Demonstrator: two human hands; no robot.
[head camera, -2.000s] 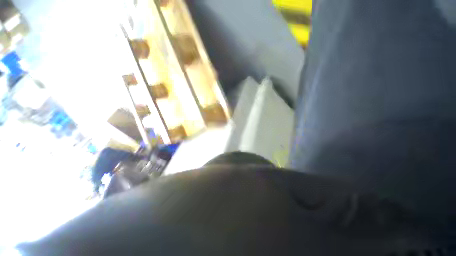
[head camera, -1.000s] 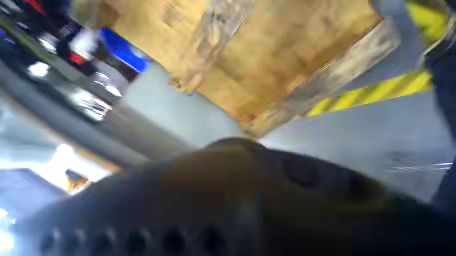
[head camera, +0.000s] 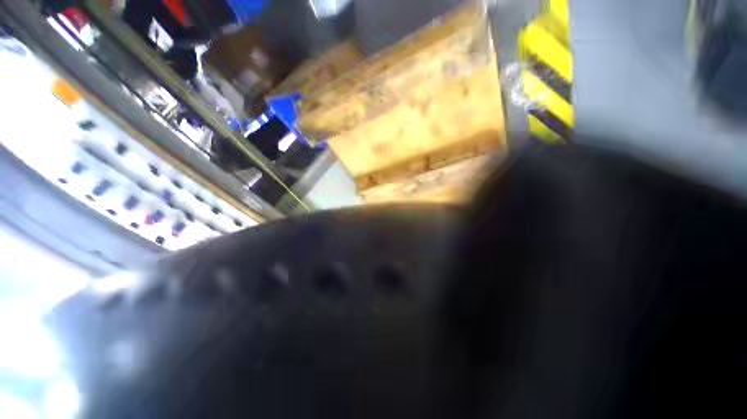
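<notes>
A dark curved band with a row of round holes (head camera: 270, 319), which looks like a headset strap, fills the lower middle and left of the view, very close and blurred. A large black blurred shape (head camera: 598, 278) covers the lower right and overlaps the band; I cannot tell whether it is a hand, a sleeve or part of the headset. Neither of my hands can be made out.
A wooden pallet or crate (head camera: 418, 106) lies on the grey floor (head camera: 631, 82) at upper middle. Yellow-black striped tape (head camera: 547, 69) runs beside it. A bench or rack with mixed items (head camera: 164, 90) stands at left. A dark blurred shape is at the upper right edge.
The view has turned and shifted; the wood now sits smaller and farther off. The hole row has risen in view, and the large black shape now covers the lower right.
</notes>
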